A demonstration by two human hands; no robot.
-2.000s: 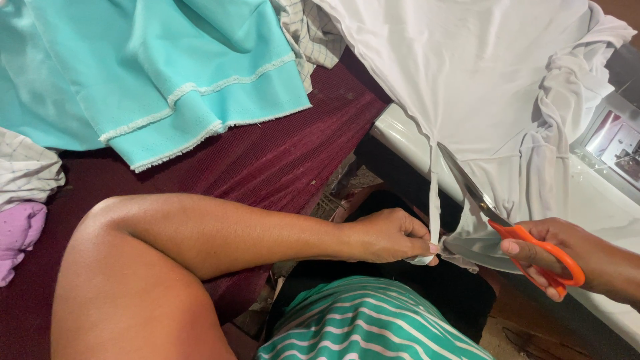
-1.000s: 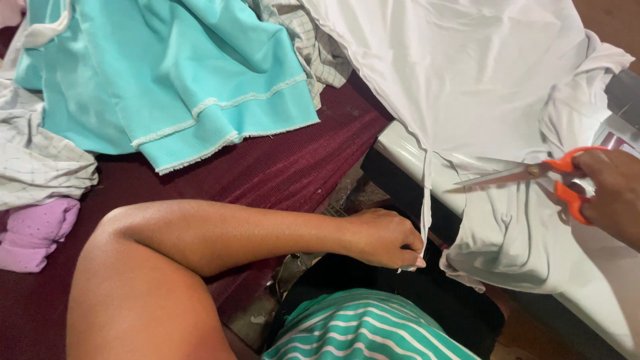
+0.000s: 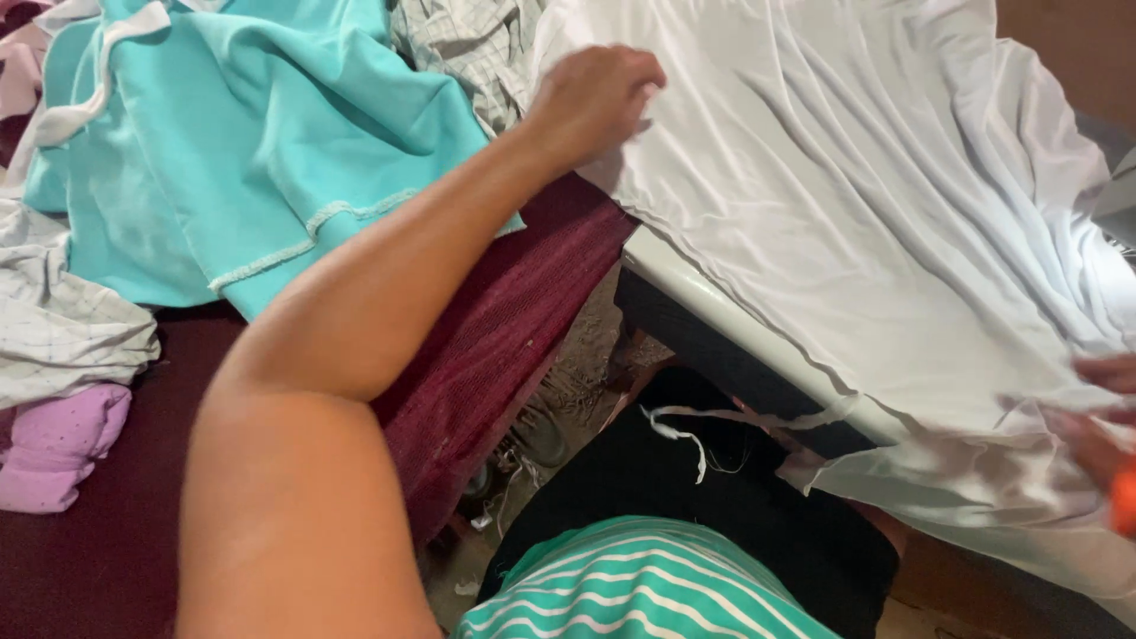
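Note:
White fabric (image 3: 825,195) lies spread over the white table, with folds on its right side. At its upper left edge is my left hand (image 3: 599,102), fingers curled; whether it pinches the cloth is unclear. My right hand (image 3: 1096,417), blurred and cut off by the right frame edge, is at the lower right part of the fabric. Beside it shows a bit of the orange handle of the scissors (image 3: 1124,501); the blades are hidden or out of view. A thin cut strip of white fabric (image 3: 679,430) trails from the cloth's lower edge across my black-clad lap.
A turquoise garment (image 3: 266,160) with frayed seams lies on the maroon cloth (image 3: 497,319) at left. Checked white fabric (image 3: 71,302) and a folded purple cloth (image 3: 67,453) are at far left. The white table's edge (image 3: 728,311) runs diagonally before me.
My left hand has let go of the thin strip and moved up to the white fabric's upper left edge. The scissors have gone from over the fabric to the right frame edge.

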